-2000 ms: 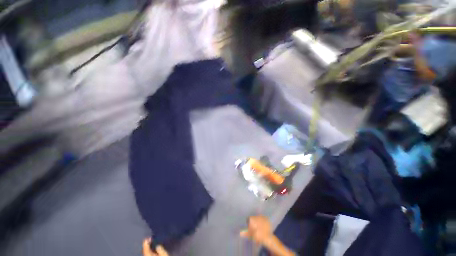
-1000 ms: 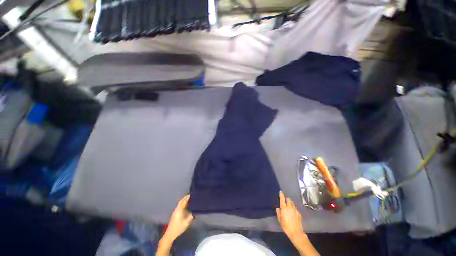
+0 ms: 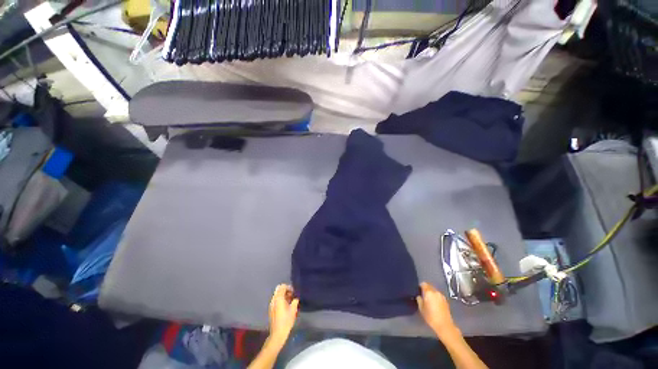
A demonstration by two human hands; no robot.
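Note:
A dark navy garment lies on the grey padded table, wide end towards me, narrow end pointing to the far edge. My left hand grips its near left corner. My right hand grips its near right corner. The near edge is stretched between them. A steam iron with silver soleplate and orange-brown handle stands on the table to the right of my right hand, its red light showing.
A crumpled navy heap lies at the far right edge. A padded sleeve board is above the far left. Black hangers hang behind. A yellow-black hose runs right from the iron, over a pale-blue patch.
Since one second ago, the garment and both hands appear slightly further right in the view. Two seconds ago my right hand was off the garment; now both hands hold its near corners.

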